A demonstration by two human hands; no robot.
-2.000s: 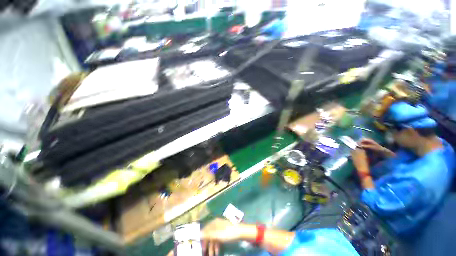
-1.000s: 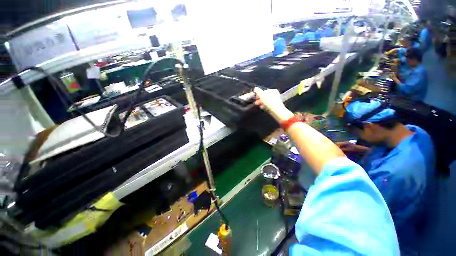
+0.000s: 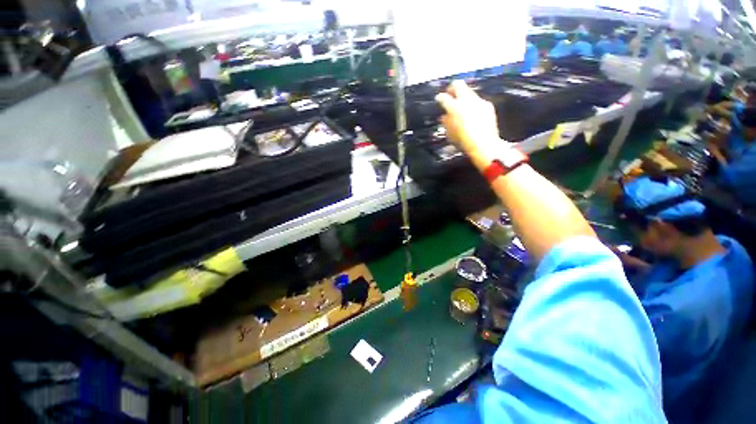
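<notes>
My right hand, with a red wristband, is stretched far forward over the black trays on the raised shelf. Its fingers are curled and blurred, and I cannot tell whether they hold anything. My left hand is not in view. A yellow-orange electric screwdriver hangs on its cord over the green bench. A white paper slip with a dark mark lies on the bench.
A brown board with small parts lies at the bench's back left. Black trays are stacked on the shelf at left. Round tins stand at right, beside a seated person in blue. A pole stands mid-view.
The phone part seen near my hand two seconds ago is gone from the bench. My right arm has reached out over the trays, and its hand has since risen off the near tray. The view has shifted.
</notes>
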